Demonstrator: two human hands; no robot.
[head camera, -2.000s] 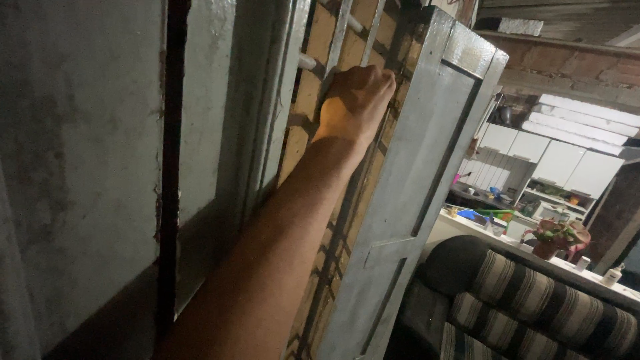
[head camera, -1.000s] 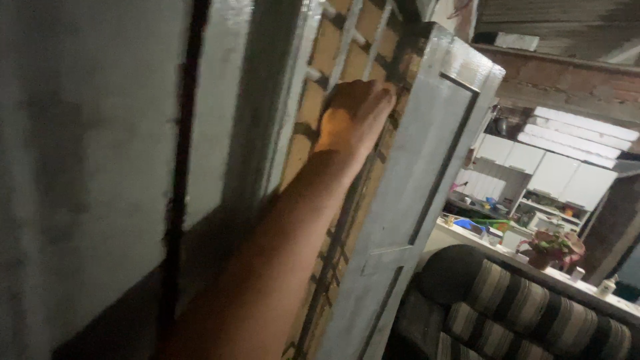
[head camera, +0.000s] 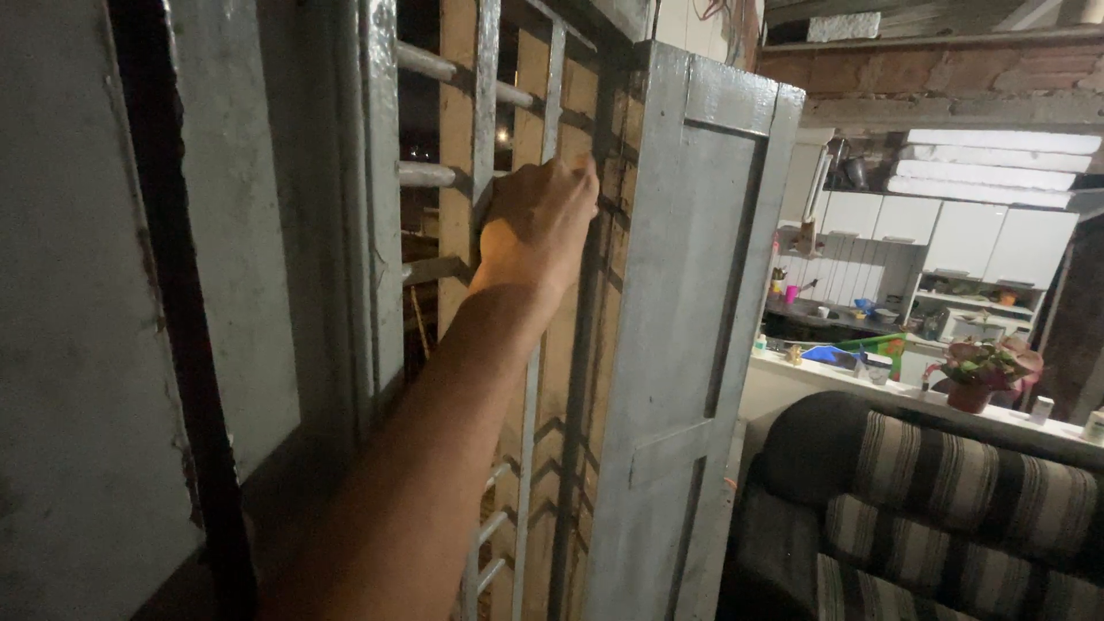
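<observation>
My left hand (head camera: 545, 203) reaches up from the lower left, its back toward me and its fingers curled at a vertical bar of the grey metal grille (head camera: 483, 103). The fingertips are hidden behind the hand. Behind the bars stand tan upright boards (head camera: 569, 362), with dark outside showing through the gaps. To the right of the hand, a grey panelled shutter or door leaf (head camera: 681, 259) stands swung inward. My right hand is not in view.
A grey panel (head camera: 78, 310) with a dark gap along its edge fills the left side. At the lower right is a striped sofa (head camera: 966, 483). Behind it, a counter (head camera: 819, 375) bears a potted plant (head camera: 979, 371) and small items, with white kitchen cabinets (head camera: 966, 237) beyond.
</observation>
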